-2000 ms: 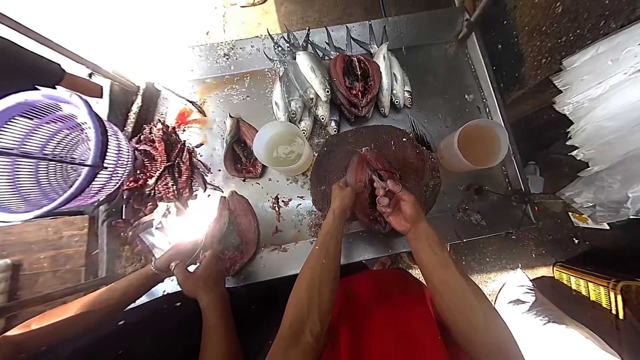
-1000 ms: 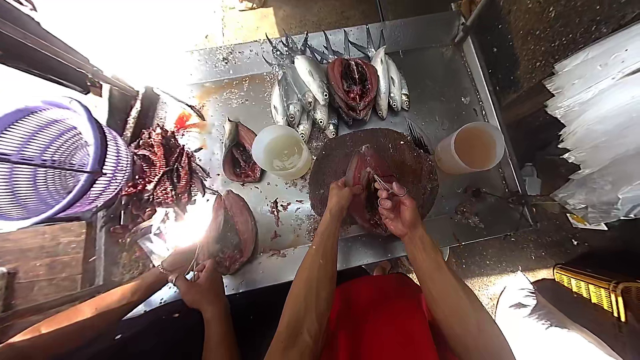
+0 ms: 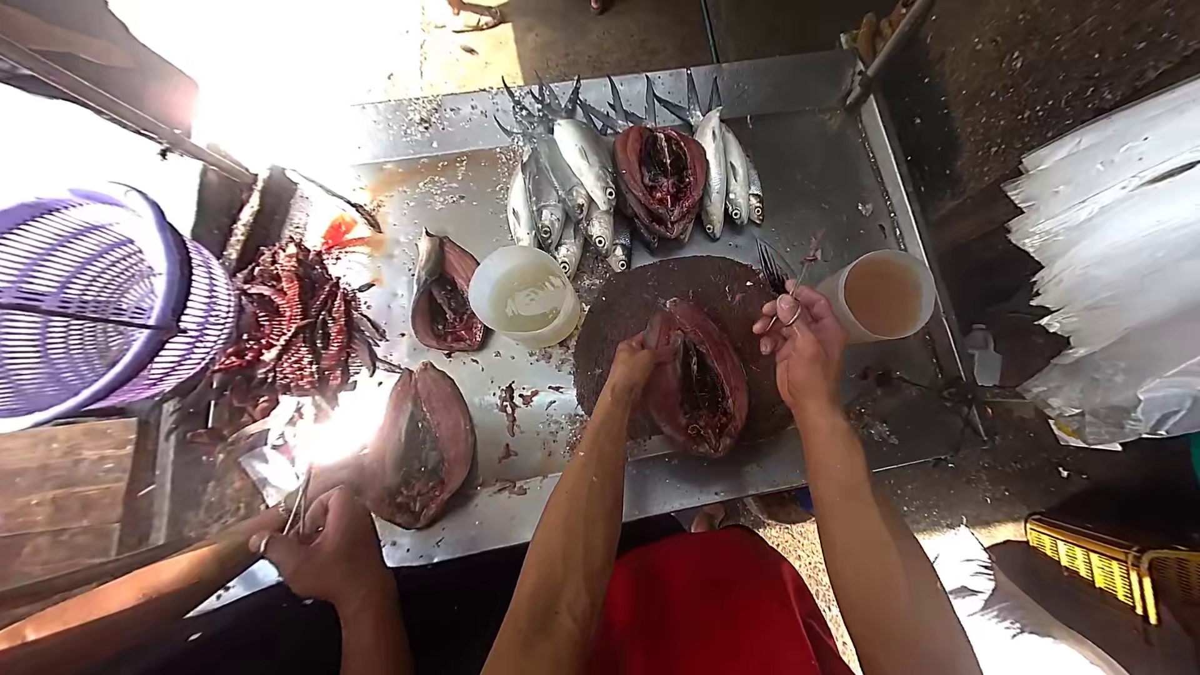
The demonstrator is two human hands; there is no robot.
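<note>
A split-open fish point(image 3: 698, 384) lies on the round dark chopping board point(image 3: 609, 328), its red flesh and dark cavity facing up. My left hand point(image 3: 640, 361) holds its left edge. Right of the fish, above the board's edge, my right hand point(image 3: 795, 328) grips a slim metal tool point(image 3: 801, 279), perhaps forceps, with a scrap of reddish tissue point(image 3: 815, 246) at its tip. Beside that hand stands a container of cloudy brownish liquid point(image 3: 883, 294). Whole silver fish point(image 3: 584, 159) and an opened fish point(image 3: 662, 178) rest behind the board.
A co-worker's hands point(image 3: 328, 544) are at the left with a metal tool and another split fish point(image 3: 422, 445). A tub of pale liquid point(image 3: 527, 296), a smaller opened fish point(image 3: 444, 295), red fish scraps point(image 3: 295, 319) and a purple basket point(image 3: 202, 291) sit at the left of the metal table point(image 3: 816, 150).
My right hand has moved from the fish toward the right, with the tool and a scrap of tissue. My left hand remains at the fish's left side.
</note>
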